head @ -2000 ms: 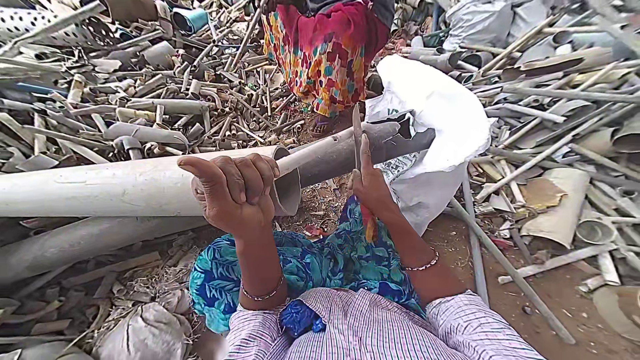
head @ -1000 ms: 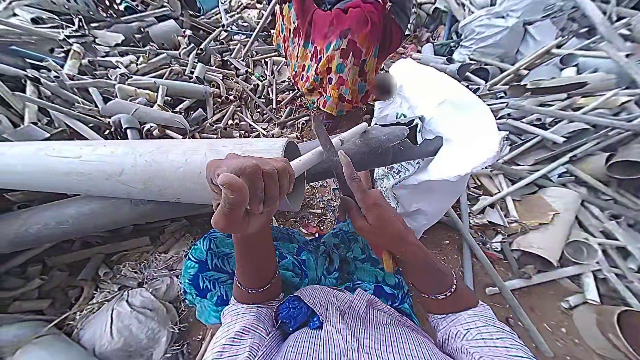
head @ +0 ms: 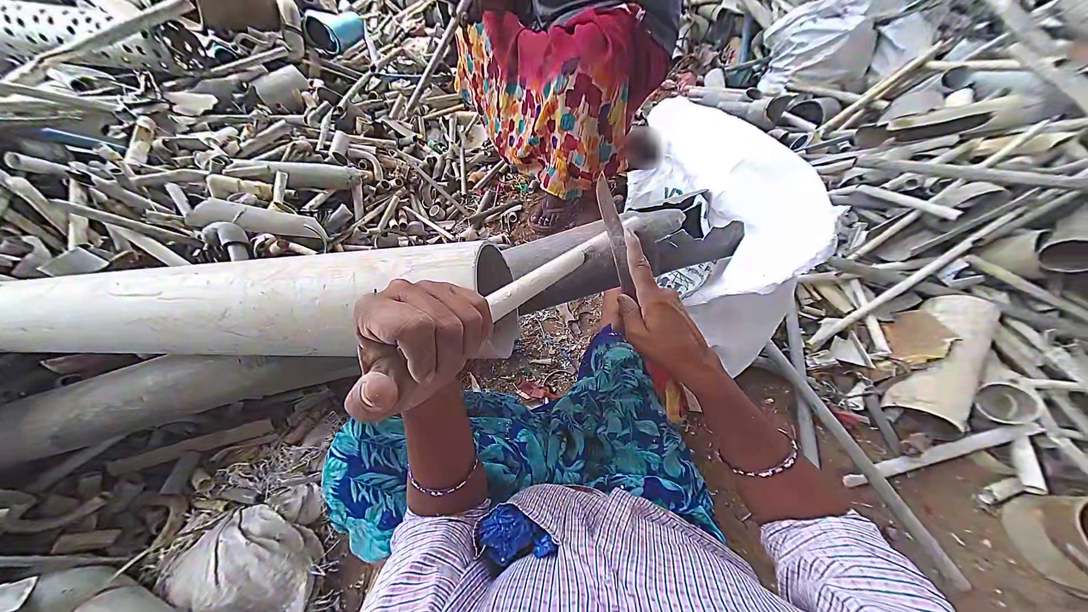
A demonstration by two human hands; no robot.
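Observation:
My left hand (head: 418,344) grips a thin pale plastic pipe (head: 548,274) that points up and to the right. In my right hand (head: 663,327) is a long knife (head: 614,234), its blade upright with the index finger laid along it. The blade crosses the thin pipe near its far end; whether it touches is hard to tell. Just beyond my left hand lies a large light-grey pipe (head: 238,297). Behind the thin pipe, a darker grey pipe (head: 586,263) with a broken end reaches toward a white woven sack (head: 739,178).
Another large pipe (head: 170,395) lies below the light-grey one. Heaps of scrap pipes (head: 280,174) spread at the left and right. A person in a patterned skirt (head: 544,102) is close in front. A long thin pipe (head: 875,467) rests on the ground at the right.
The thin pipe in my left hand shows clearly now and one second ago, but not two seconds ago. The knife has come across it from an upright position apart.

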